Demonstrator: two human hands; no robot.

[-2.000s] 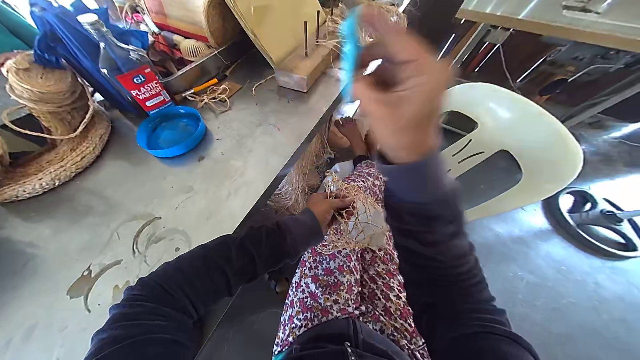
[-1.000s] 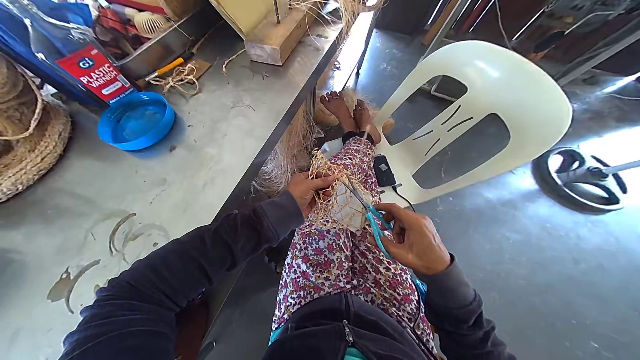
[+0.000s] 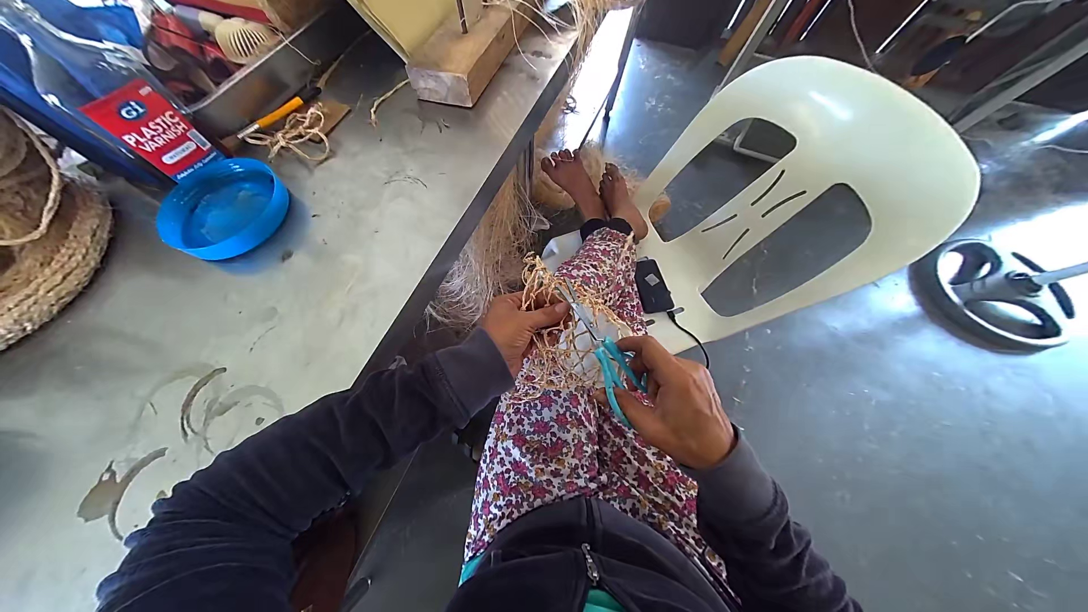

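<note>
My left hand (image 3: 518,327) pinches a loose mesh of tan knotted fibre (image 3: 557,361) that lies over my lap. In my right hand (image 3: 676,399) are scissors with turquoise handles (image 3: 614,374); their blades point up and left into the mesh, near my left fingertips. Whether the blades are closed on a strand cannot be told. Something white shows beneath the mesh, on the flowered trousers (image 3: 544,442).
On the metal-topped table (image 3: 340,280) at left are a blue lid (image 3: 223,208), a plastic varnish bottle (image 3: 153,127), a braided coil (image 3: 51,280) and a wood block (image 3: 467,59). A cream plastic chair (image 3: 918,170) supports my feet and a black device (image 3: 654,287).
My right hand, raised with the scissors two seconds ago, has come down to the mesh. My left hand keeps its hold on the mesh.
</note>
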